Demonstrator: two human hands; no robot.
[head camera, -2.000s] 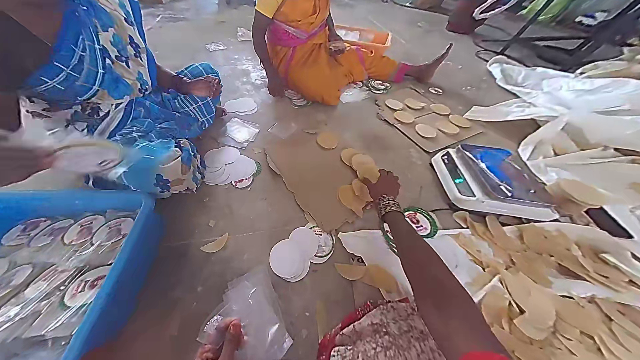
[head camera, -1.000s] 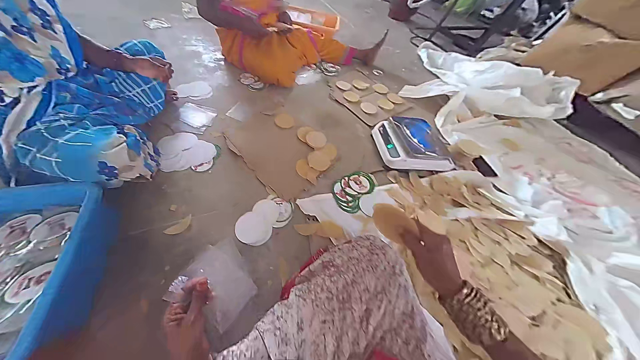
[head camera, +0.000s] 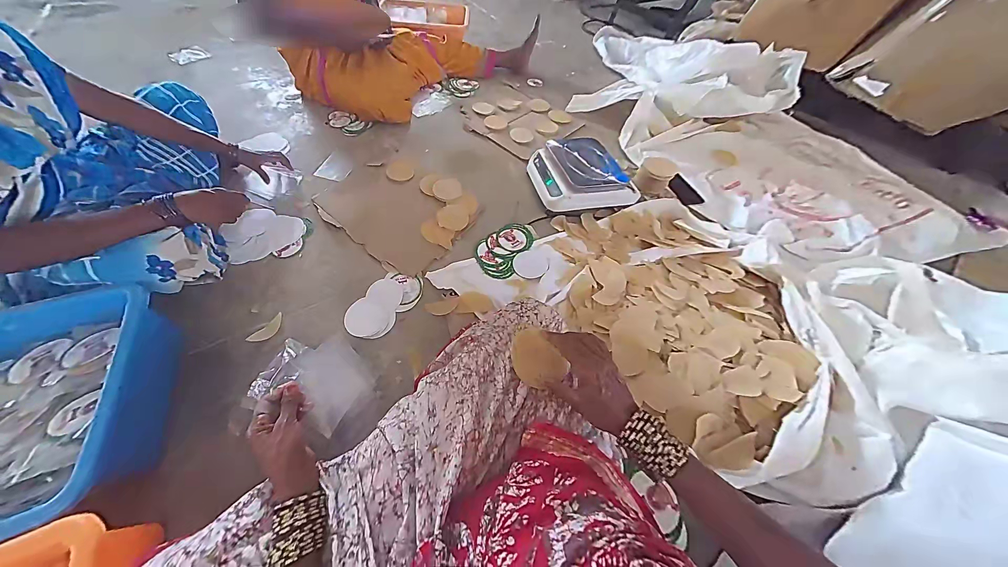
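My right hand (head camera: 587, 376) holds a thin round tan disc (head camera: 539, 358) over my lap, beside a large heap of such discs (head camera: 701, 331) on white sheeting. At the lower left my left hand (head camera: 285, 435) has its fingers bent at the edge of clear plastic bags (head camera: 335, 382); whether it grips one cannot be told. White paper discs (head camera: 370, 316) and printed round labels (head camera: 408, 290) lie beyond my knee. More green-rimmed labels (head camera: 504, 249) sit near the heap. Several tan discs (head camera: 446, 216) rest on a cardboard sheet (head camera: 378, 213).
A digital scale (head camera: 581, 175) stands ahead, near a second cardboard piece (head camera: 524, 126) bearing discs. A blue crate (head camera: 146, 394) of packed items is at left, above an orange container (head camera: 87, 543). Two people sit ahead and at left. White sacks (head camera: 827, 181) and cardboard boxes (head camera: 921, 63) lie right.
My right hand has moved from the cardboard sheet to the heap, then over my lap with a tan disc. The person at left now has both hands at the white discs.
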